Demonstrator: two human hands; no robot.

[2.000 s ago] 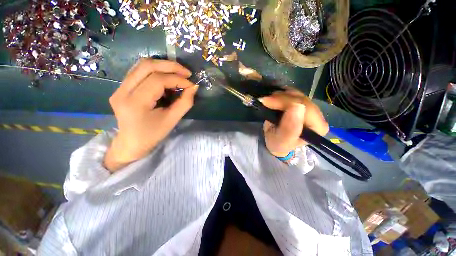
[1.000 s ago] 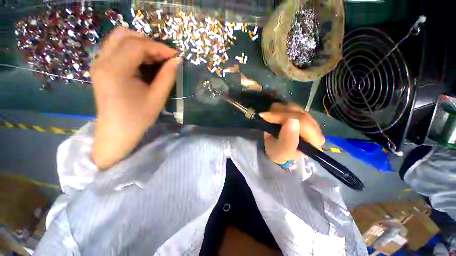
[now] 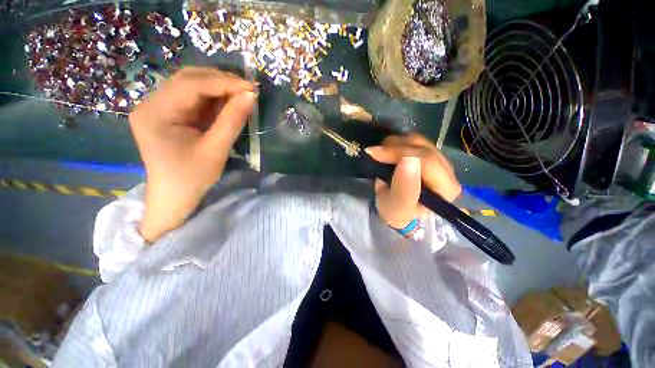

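My right hand [image 3: 413, 180] is closed around the black handle of the soldering iron [image 3: 460, 219]. Its thin metal shaft points up and left to a greyish round work spot [image 3: 300, 123] on the green mat, where a tiny silvery piece lies. My left hand [image 3: 190, 133] is left of the spot, thumb and index finger pinched together on a tiny part [image 3: 255, 85], mostly hidden by the fingertips. A thin solder wire [image 3: 72, 100] runs behind this hand towards the spot. A pile of white and gold metal-ended parts [image 3: 276, 47] lies behind the spot.
Reddish components [image 3: 86, 61] are piled at back left. A tan ring holder [image 3: 381, 54] with metal wool [image 3: 425, 43] stands at back right. The fan [image 3: 510, 100] is right of it. A brown flake [image 3: 354, 110] lies near the iron. A striped sleeve shows at far right.
My left hand moved from the work spot up and left to the edge of the white-gold pile, then slightly down. My right hand kept the iron near the spot.
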